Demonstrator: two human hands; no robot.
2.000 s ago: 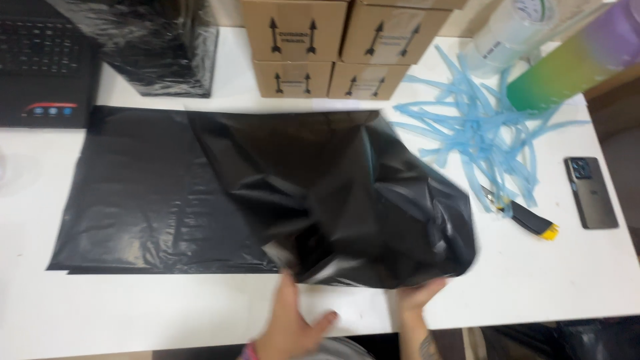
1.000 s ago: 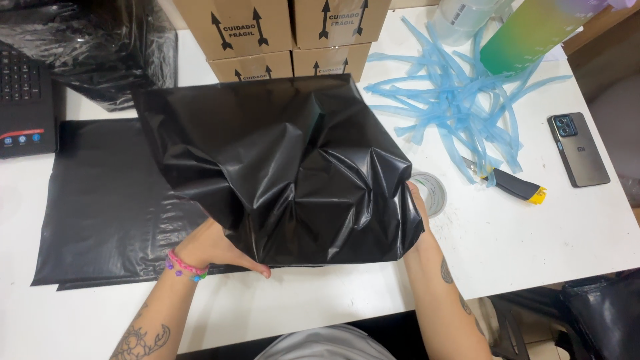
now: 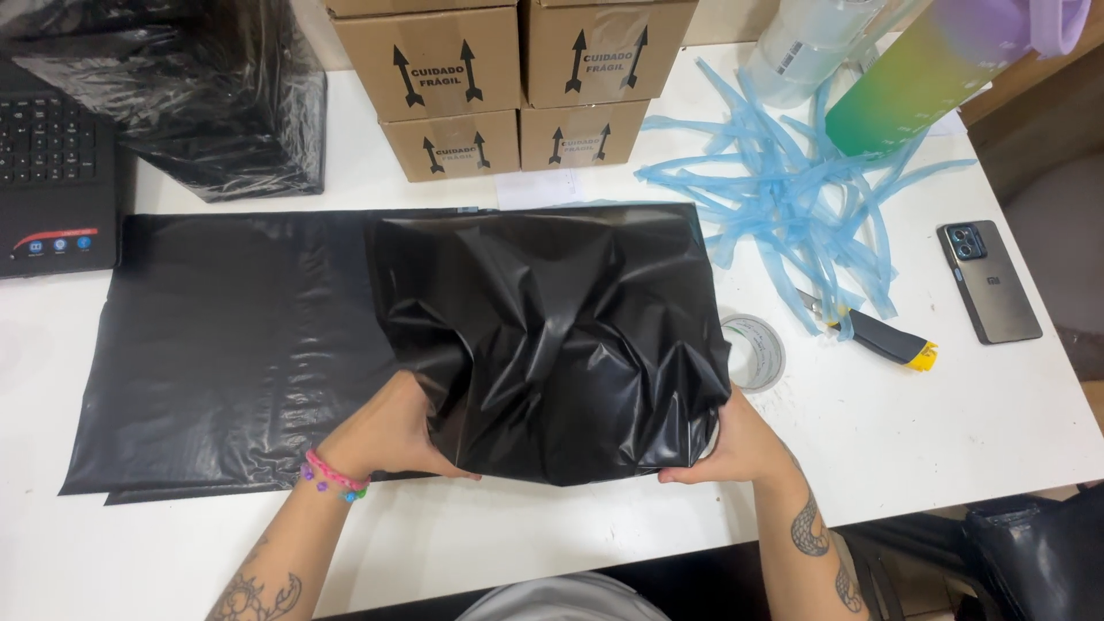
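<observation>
A bulky bundle in crumpled black plastic sheeting (image 3: 561, 345) lies between my two hands at the middle of the table. My left hand (image 3: 401, 431) grips its lower left side, and my right hand (image 3: 720, 440) grips the lower right corner; some fingers of each are hidden by the plastic. Flat black plastic sheets (image 3: 224, 345) lie to the left, partly under the bundle. Close to its right side is a roll of tape (image 3: 763, 352). What is inside the plastic cannot be seen.
Cardboard boxes (image 3: 448, 142) stand behind the bundle, beside a black-wrapped stack (image 3: 250, 112) and a laptop (image 3: 56, 190). To the right are blue plastic strips (image 3: 776, 181), a utility knife (image 3: 888, 341), a phone (image 3: 990, 280) and a gradient-coloured bottle (image 3: 914, 78).
The black plastic, spread loosely and blurred two seconds ago, now sits more compactly between my hands. My left hand has shifted onto its left side. The tape roll, hidden at first, shows at the right.
</observation>
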